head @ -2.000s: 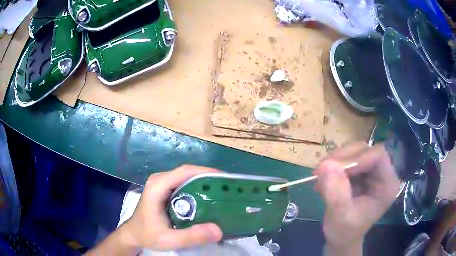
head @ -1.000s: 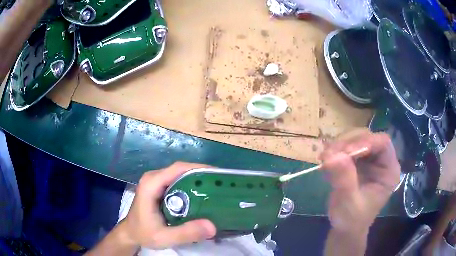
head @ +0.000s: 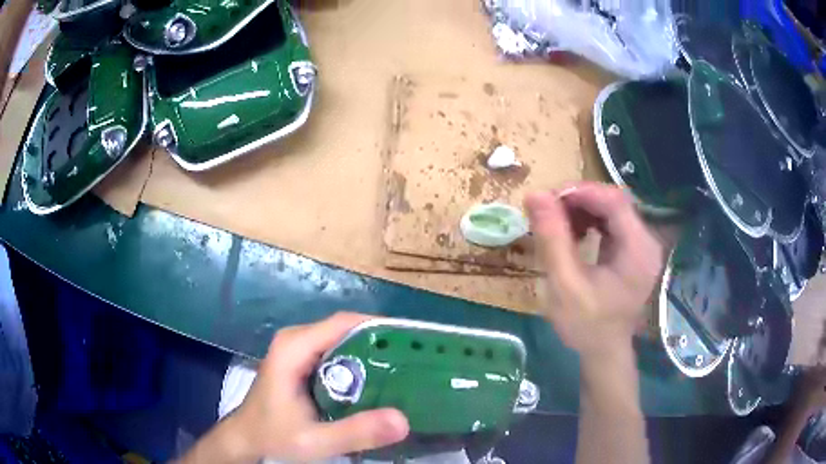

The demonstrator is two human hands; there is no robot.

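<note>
A glossy green shell (head: 426,385) with a silver rim, a row of small dark holes and round chrome lamps at its corners is held over the bench's near edge. My left hand (head: 299,399) grips its left end, thumb across the front. My right hand (head: 593,258) is pinched at the right side of the small white oval glue dish (head: 494,224). Only a bit of the pale stick (head: 568,191) shows above my fingers; its tip is hidden or too small to make out. The dish holds pale green contents and sits on a stained cardboard pad (head: 435,195).
Green shells (head: 231,109) are piled at the left. More shells (head: 743,149), dark insides showing, are piled at the right. A clear plastic bag (head: 589,27) with silver pieces lies at the top. A small white lump (head: 502,158) is behind the dish. Part of an arm shows at the lower right edge.
My right hand has moved from the shell's upper right corner up to the glue dish. My left hand still holds the shell. The other arm at the upper left is gone.
</note>
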